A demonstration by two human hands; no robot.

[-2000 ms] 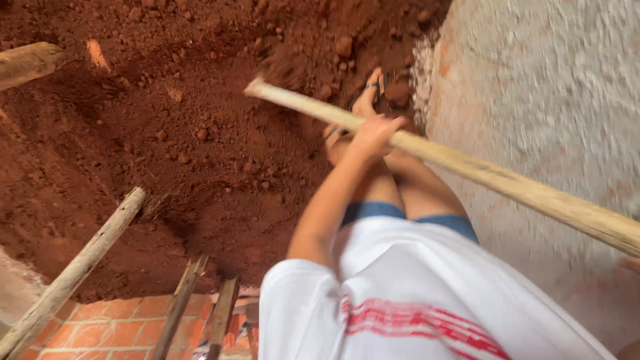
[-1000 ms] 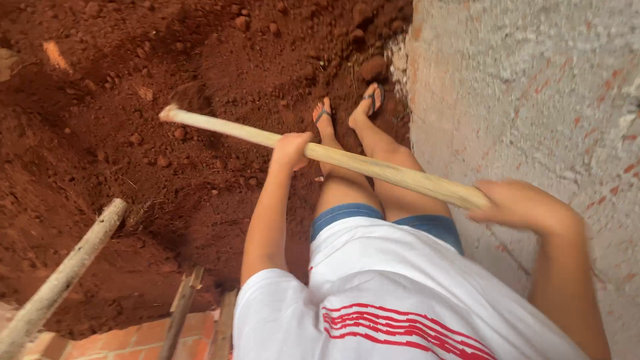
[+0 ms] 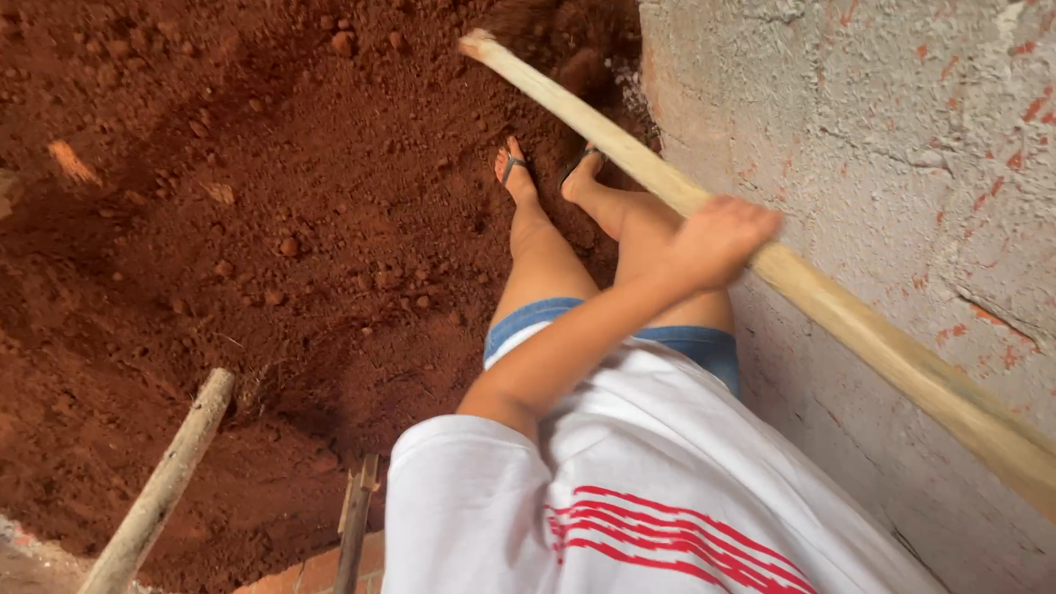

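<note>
My left hand [image 3: 730,239] is closed around a long, pale wooden pole [image 3: 874,334], in front of my right thigh. The pole slants from upper centre to the lower right, where it runs out of the picture. Its far tip, stained reddish, is over the red soil [image 3: 355,165] beyond my feet. No tool head can be made out on the pole. My right hand is outside the view. Both feet, in flip-flops, stand on the soil.
A rough plastered wall [image 3: 825,148] rises close on my right. At lower left a round wooden post [image 3: 165,487] sticks up, with a narrow split board [image 3: 355,528] near it. Orange bricks [image 3: 318,573] show at the bottom edge. Clods lie about the soil.
My left hand and the pole's far end have moved right since one second ago. My right hand, which was on the pole then, has left the view at the right.
</note>
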